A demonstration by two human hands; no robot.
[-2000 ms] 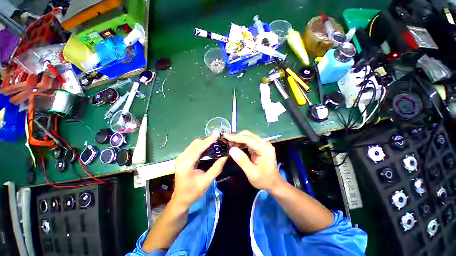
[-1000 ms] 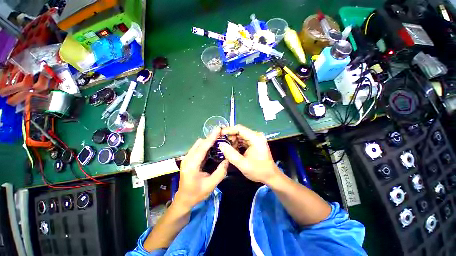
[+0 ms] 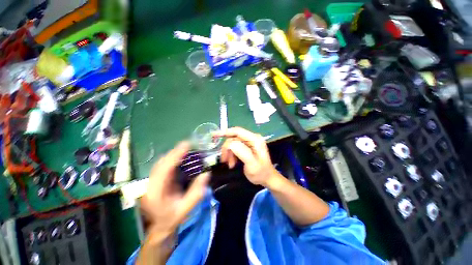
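My left hand (image 3: 168, 189) is blurred and holds a black round watch case (image 3: 191, 163) between thumb and fingers, over the bench's front edge. My right hand (image 3: 249, 155) is just to the right, apart from the case, with its index fingertip at the rim of a clear small parts cup (image 3: 206, 133). A small pale patch shows between the hands; I cannot tell what it is or whether the right fingers hold anything. A thin silvery tool (image 3: 223, 113) lies behind the cup.
A blue box of small items (image 3: 235, 61), yellow-handled pliers (image 3: 282, 86) and a light blue bottle (image 3: 318, 63) stand or lie behind. Black parts trays are at the right (image 3: 385, 178) and lower left (image 3: 57, 248). Round watch parts (image 3: 89, 176) lie left.
My hands have parted; the left moved left with the black case, and the right came off it to the cup's rim. The whole view has shifted and blurred.
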